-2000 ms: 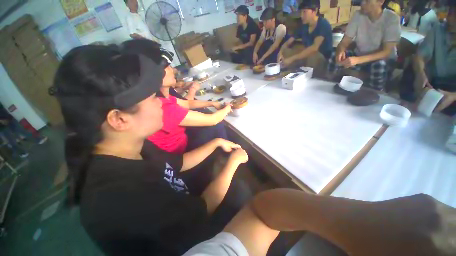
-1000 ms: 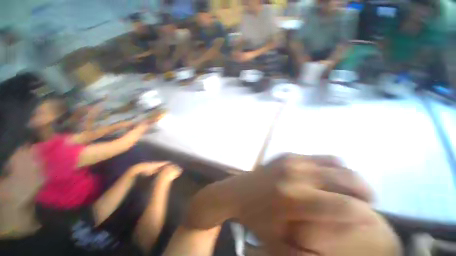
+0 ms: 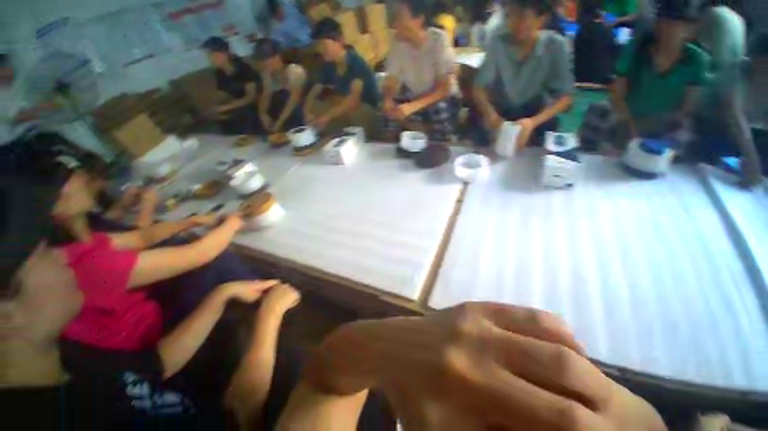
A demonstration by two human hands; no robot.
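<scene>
My left hand is large at the bottom centre, in front of the table's near edge, its forearm coming from the lower left. Its fingers are bent and point right; no object shows in it. My right hand cannot be told apart; it may be under or against the left. Nearest across the white foam sheet are a white open ring by the table seam, a small white box and a blue-topped white tub.
A person in pink at the left holds a brown-topped white tub. A person in black sits beside me with hands together. Several people sit across the table; one holds a white cylinder. A dark disc lies by a white bowl.
The view has swung right, bringing the person in green and the blue-topped tub into sight. My left hand now shows nearer the bottom centre, its fingers visible.
</scene>
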